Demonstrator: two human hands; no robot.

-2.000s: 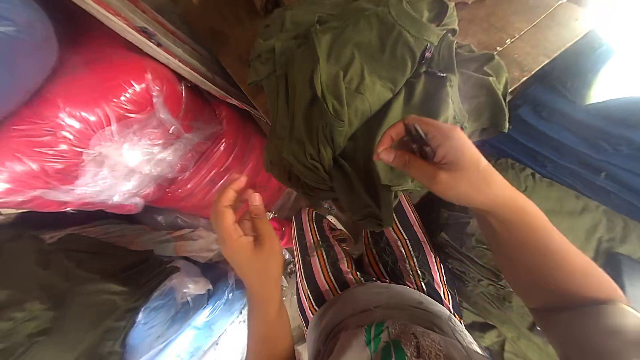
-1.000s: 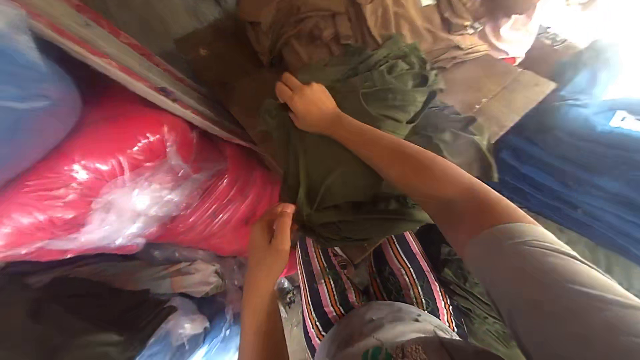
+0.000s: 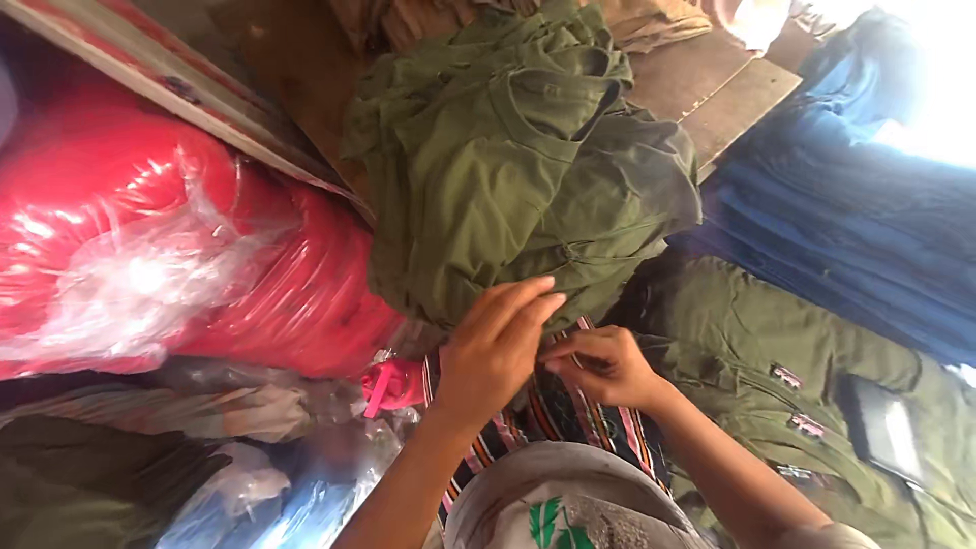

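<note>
An olive-green knit garment (image 3: 496,206) with a round neckline lies crumpled in front of me, its near edge hanging over my striped cloth (image 3: 602,427). My left hand (image 3: 499,343) is at that near edge, fingers extended over the fabric; what lies under its palm is hidden. Close beside it on the right, my right hand (image 3: 606,366) has thumb and forefinger brought together above the striped cloth. Whether a small thing or a bit of fabric is pinched there cannot be made out. The dark tool seen earlier does not show.
Red goods in clear plastic (image 3: 305,267) bulge at the left below a worn board (image 3: 175,91). Folded olive garments (image 3: 793,343) lie at the right with a dark phone-like device (image 3: 881,427) on them. Blue fabric (image 3: 854,229) is stacked behind. Brown cloth (image 3: 663,23) lies at the back.
My right hand has come back from the garment's far left part to its near edge. My left hand has moved right, beside it. The dark tool in my right hand two seconds ago is no longer visible.
</note>
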